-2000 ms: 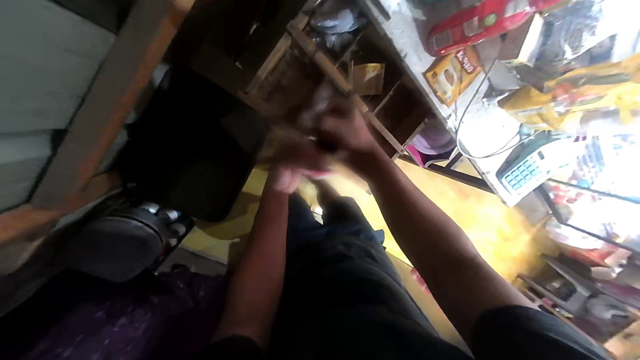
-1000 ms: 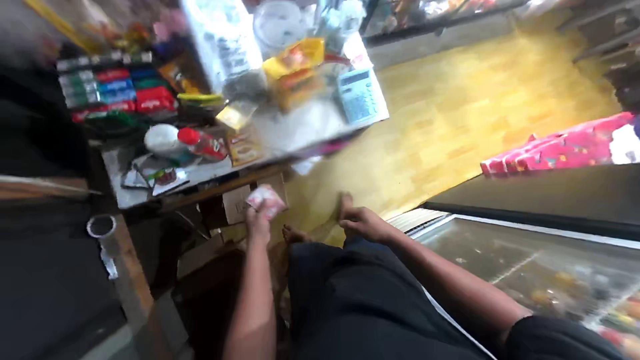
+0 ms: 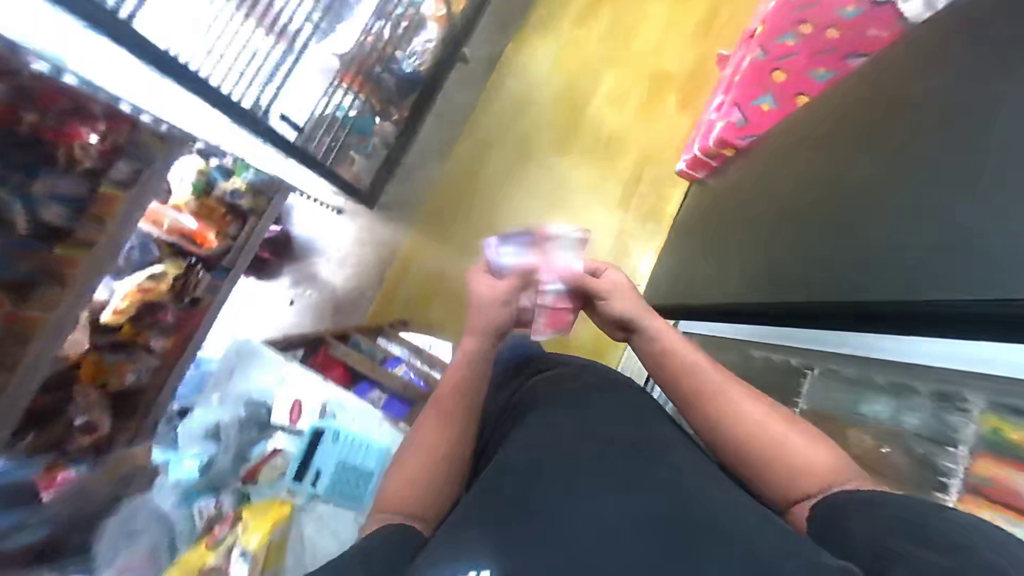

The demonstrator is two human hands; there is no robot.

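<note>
Pinkish-red and pale purple paper, which looks like banknotes (image 3: 558,276), is held between both hands in front of my body. My left hand (image 3: 494,300) grips the purple side, its thumb lying over the paper. On the other side, my right hand (image 3: 612,300) pinches the pink part between thumb and fingers. Motion blur hides the print and how many pieces there are. The lower end of the pink paper hangs below the fingers.
A cluttered table with a light blue calculator (image 3: 340,464) stands at lower left. Packed shelves (image 3: 132,304) and a wire rack (image 3: 320,104) are further left. Yellow flooring (image 3: 552,144) runs ahead. At right are a pink patterned item (image 3: 788,80), a dark panel (image 3: 856,200) and a glass-topped case (image 3: 864,424).
A second ago only my left hand held the pinkish paper, with my right hand apart; now both hands meet on it. The view has swung strongly, and the table now lies at lower left.
</note>
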